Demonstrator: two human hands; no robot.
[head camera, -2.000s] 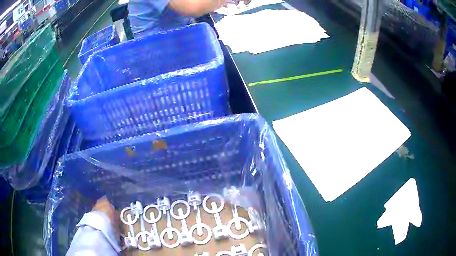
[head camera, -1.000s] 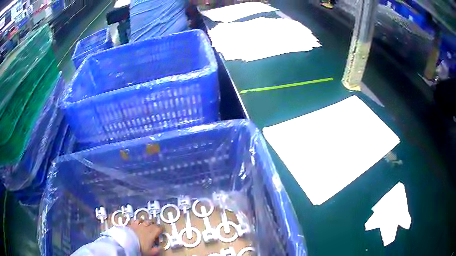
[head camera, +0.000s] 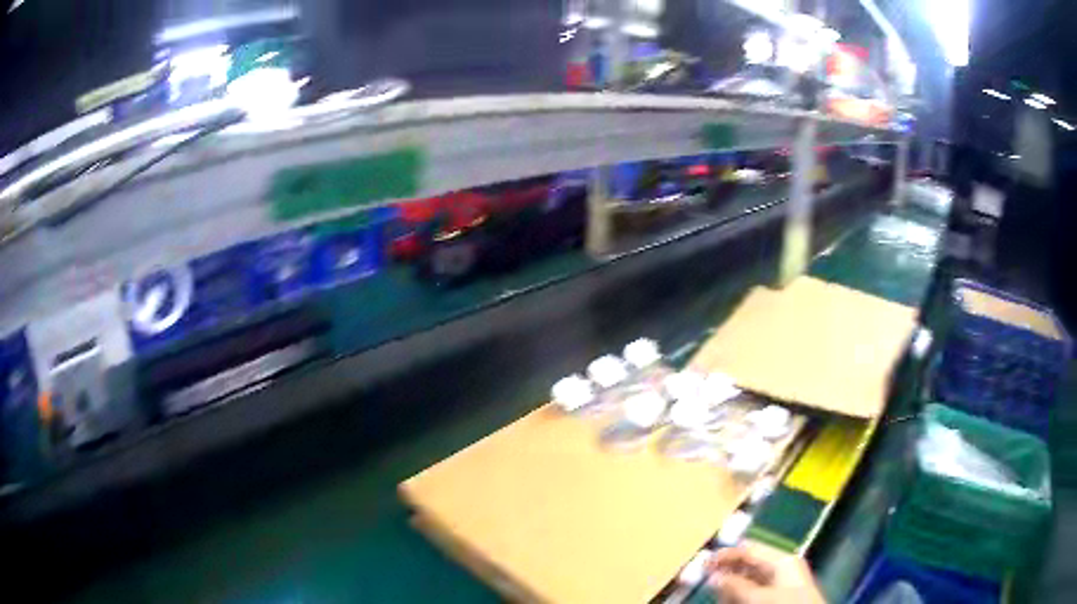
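White parts with rounded heads and greyish rings (head camera: 691, 407) stand clustered on a tan cardboard sheet (head camera: 567, 496). A few more small white pieces lie along the sheet's right edge. My right hand (head camera: 762, 575) is at the lower right, blurred and cut off by the bottom edge, its fingers beside a small white piece (head camera: 697, 568). Whether it grips that piece cannot be told. My left hand is out of the picture.
Another cardboard sheet (head camera: 815, 345) lies behind the parts. A dark conveyor belt (head camera: 461, 366) runs along the left, with a pale post (head camera: 801, 207) beyond. A green crate (head camera: 974, 490) and a blue crate (head camera: 1004, 354) stand at the right.
The view has swung from the lined blue crate to the cardboard and clustered parts. The hand that moved over the ring parts in the crate is gone from view; my right hand now shows.
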